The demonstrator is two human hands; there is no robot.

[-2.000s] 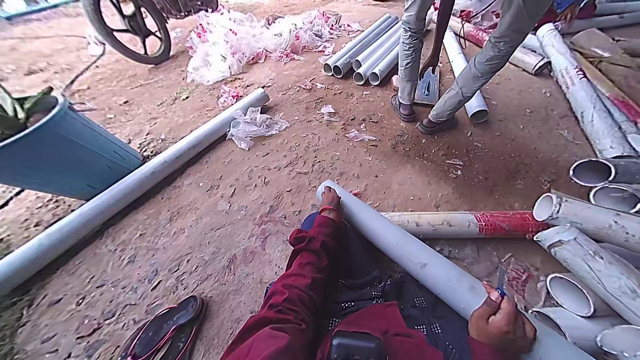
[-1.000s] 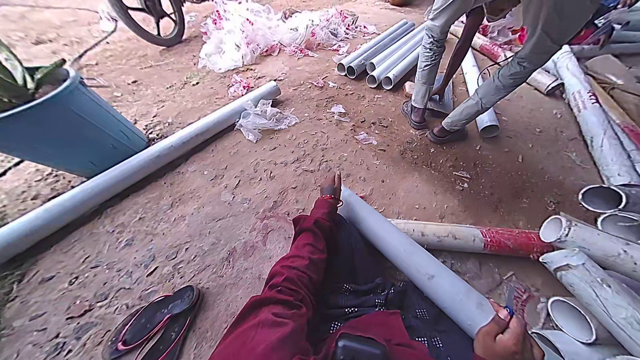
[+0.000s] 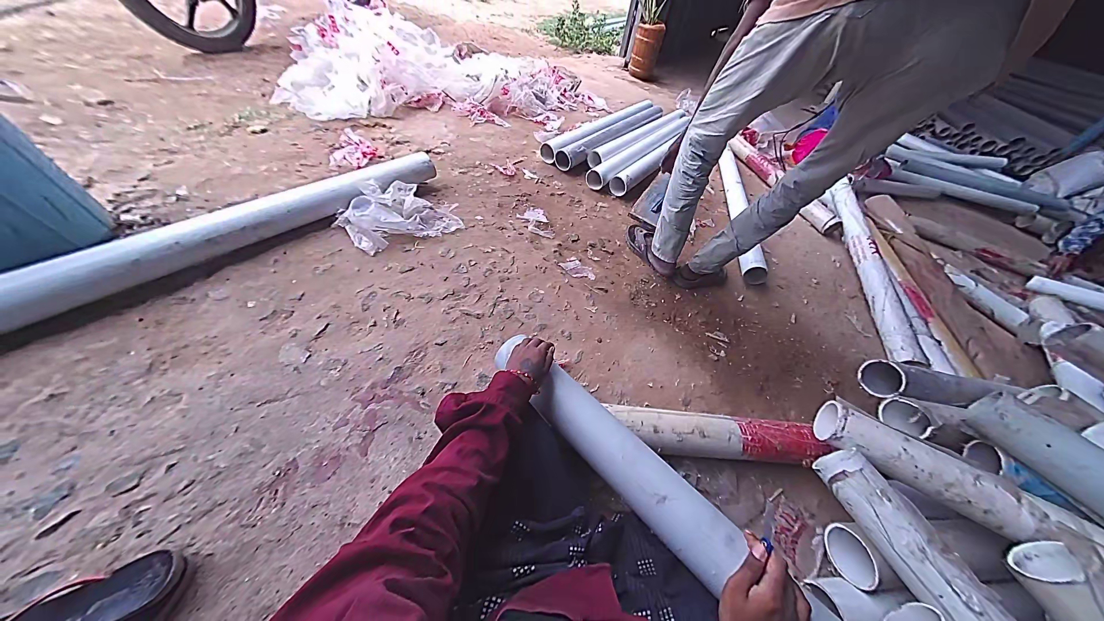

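A grey plastic pipe (image 3: 638,466) lies slantwise across my lap, its far end near the middle of the view. My left hand (image 3: 530,358) rests over the top of that far end, fingers curled on it. At the near end my right hand (image 3: 759,586) is against the pipe's side, closed on a small tool with a blue part (image 3: 767,545); its kind cannot be told. Beneath the pipe, a dirty pipe with a red wrap (image 3: 716,434) runs to the right.
Dirty pipes (image 3: 914,535) are heaped at the right. A person (image 3: 768,129) stands bent ahead, near several grey pipes (image 3: 617,142). A long pipe (image 3: 216,235) and crumpled plastic film (image 3: 397,216) lie left. A sandal (image 3: 112,595) is at lower left, a blue planter (image 3: 43,198) above.
My left hand has gone from beside the far rim onto the top of the pipe. The other person has shifted their stance and bent over. The view has swung a little to the right.
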